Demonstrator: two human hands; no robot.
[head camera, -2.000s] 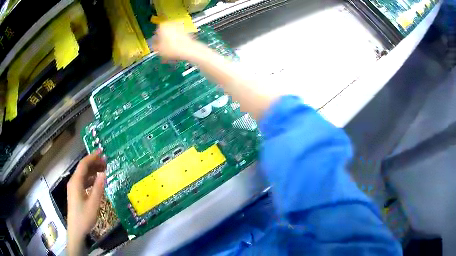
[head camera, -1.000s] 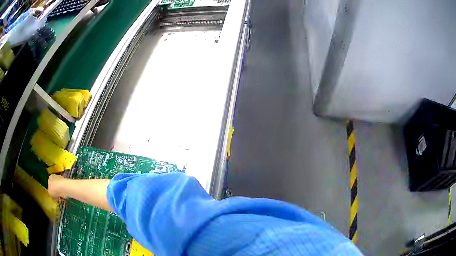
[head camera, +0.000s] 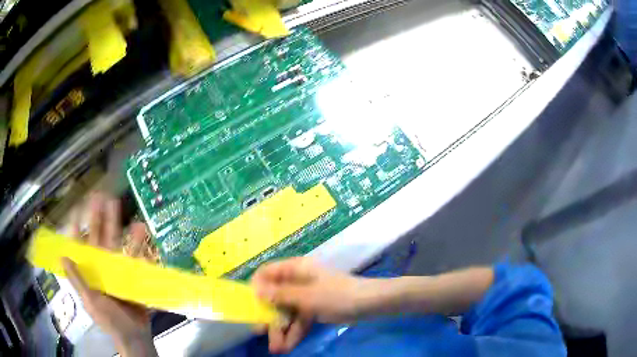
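Note:
A yellow insulating sheet, or a thin bundle of them (head camera: 167, 284), is held in the air in front of the board, blurred by motion. My right hand (head camera: 297, 296) grips its right end. My left hand (head camera: 105, 272) is at its left part, with fingers behind and the thumb in front. The green circuit board (head camera: 209, 139) lies on the conveyor. Another yellow insulating sheet (head camera: 269, 226) lies flat on the board near its front edge, just below two oblong slots. The held sheet hides the board's front left corner.
Piles of yellow sheets (head camera: 185, 45) hang along the far side of the line. Brass pieces (head camera: 140, 244) show behind my left hand. The conveyor rail (head camera: 461, 150) runs to the upper right, where another green board (head camera: 552, 21) lies. Strong glare covers part of the near board.
The view has swung back from the aisle to the board. My right hand has come from the far-side piles to the front, now with yellow sheet material. My left hand is in view again.

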